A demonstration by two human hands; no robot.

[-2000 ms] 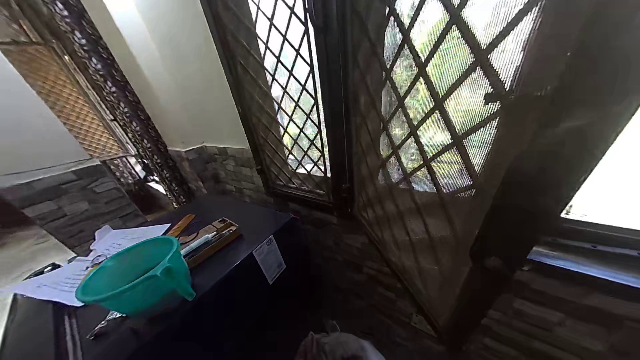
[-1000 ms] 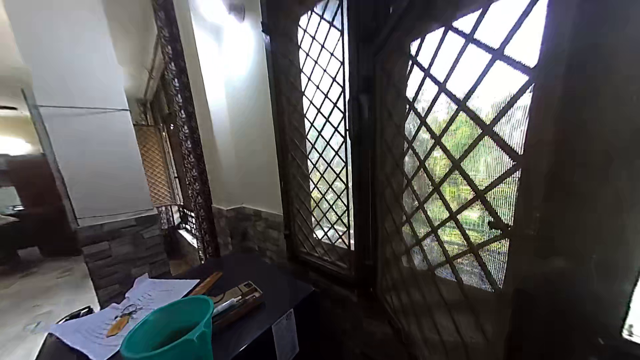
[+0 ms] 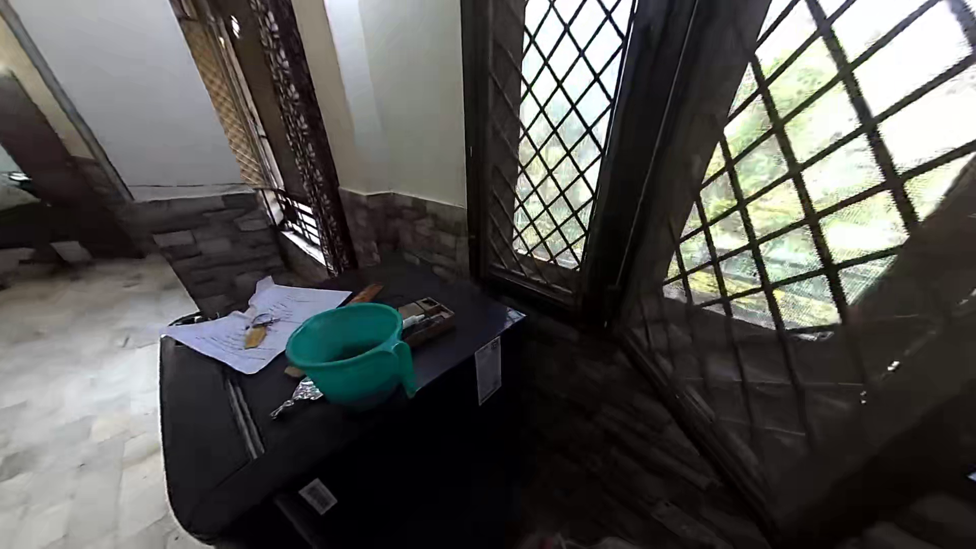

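Neither of my hands can be made out in the head view; a faint, dark, blurred shape at the bottom edge is too unclear to name. A green plastic mug with a handle stands on a dark table. Behind and left of it lie written paper sheets, with a small yellowish object on them. An open box holding small items is to the mug's right. Crumpled foil lies by the mug's base, and a brown strip lies behind it.
Beyond the table is a window with a diamond lattice. A lattice window leaf stands at the right. A patterned curtain hangs by the stone-clad wall. Pale floor shows at the left.
The view has swung about and now shows more of the table and floor. A pale, blurred shape, possibly a hand, at the bottom edge two seconds ago is no longer clearly seen.
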